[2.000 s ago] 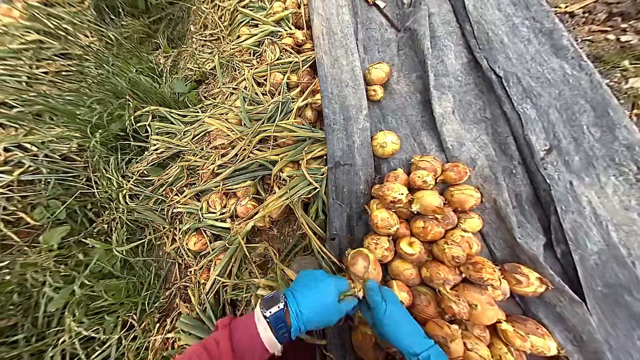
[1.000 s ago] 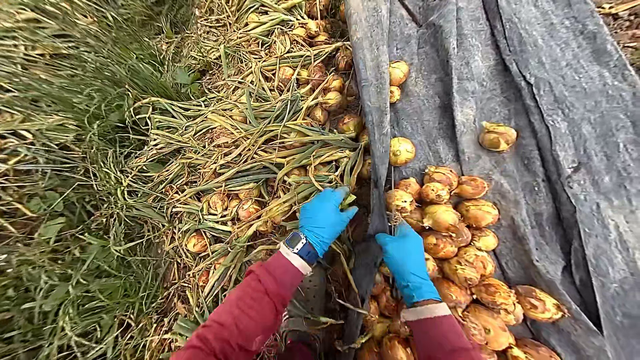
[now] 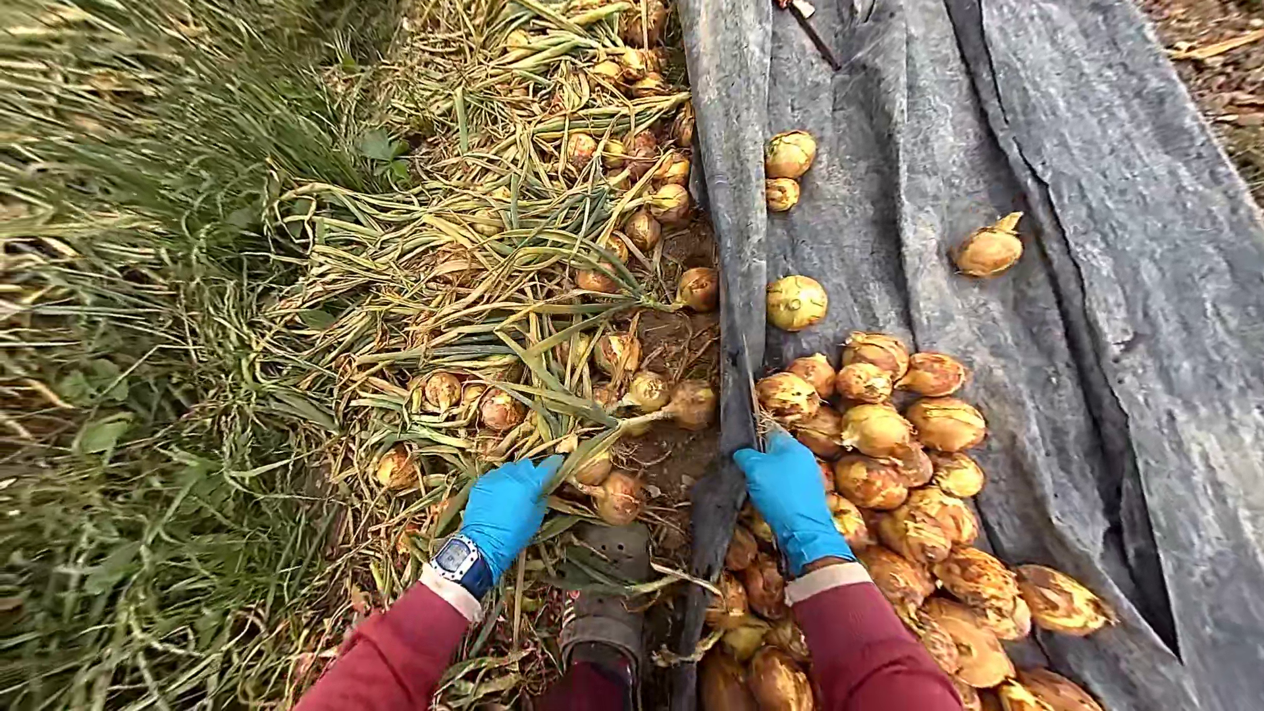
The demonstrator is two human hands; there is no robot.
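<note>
My left hand [image 3: 509, 509], in a blue glove with a watch at the wrist, is at the dry onion leaves [image 3: 583, 439], its fingertips closed on some of them. These leaves run toward a yellow onion [image 3: 691, 405] on the soil. My right hand [image 3: 790, 494], also gloved in blue, is at the left edge of the grey fabric sheet [image 3: 731, 197], beside a heap of topped onions [image 3: 879, 430]. Its fingertips are partly hidden, so its hold on the edge is unclear. A single onion [image 3: 989, 247] lies farther right on the sheet.
Onions with leaves attached [image 3: 642, 227] lie in a row left of the sheet. Tall grass [image 3: 197, 296] borders them. My shoe [image 3: 602, 602] stands between my hands. A thin dark tool or stick [image 3: 815, 38] lies at the sheet's top. Deep folds cross the fabric.
Two seconds ago my hands were together at an onion over the heap; now they are apart, the left among the leaves. An onion now lies alone on the right part of the sheet.
</note>
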